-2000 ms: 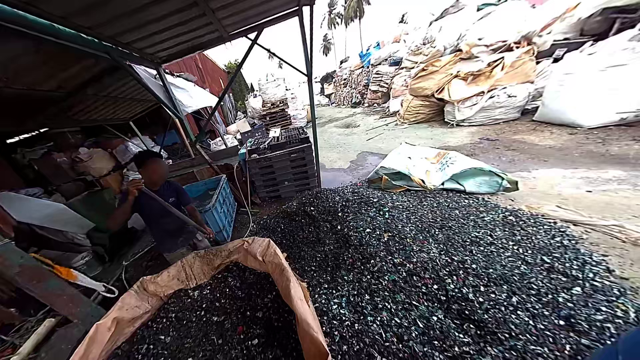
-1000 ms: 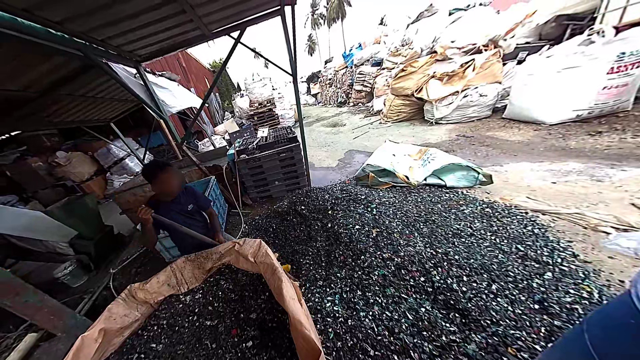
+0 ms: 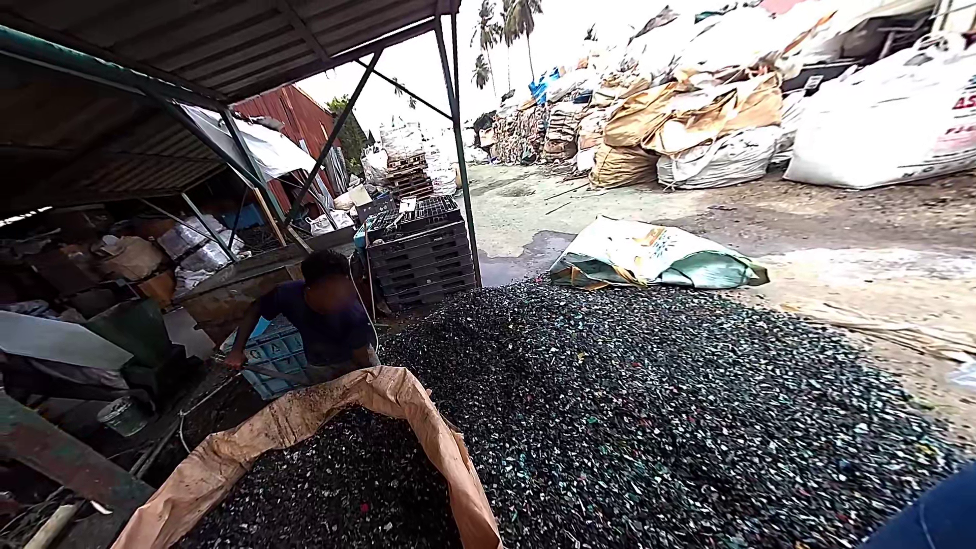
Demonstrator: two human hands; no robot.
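Note:
Neither of my hands shows; only dark blue fabric (image 3: 934, 511) appears at the lower right corner. Below the camera, an orange-tan woven bulk bag (image 3: 286, 419) stands with its mouth wide and dark shredded flakes (image 3: 328, 480) inside it. Beside it spreads a large heap of dark, multicoloured flakes, probably plastic (image 3: 625, 396). Behind the bag's far rim, a co-worker (image 3: 324, 320) in a dark shirt leans forward and grips a long handle (image 3: 271, 372); its far end is hidden. A flattened white and green woven sack (image 3: 656, 255) lies on the heap's far edge.
Black plastic pallets (image 3: 423, 255) are stacked beside a roof post (image 3: 457, 152). A blue crate (image 3: 278, 354) is behind the co-worker. At lower left are a rusty beam (image 3: 65, 454) and a bucket (image 3: 122, 415). Full bulk bags (image 3: 888, 122) line the yard's far side.
The co-worker has bent lower behind the bag, and the handle, once raised near the head, is now held low. Blue fabric shows more at the lower right than two seconds ago.

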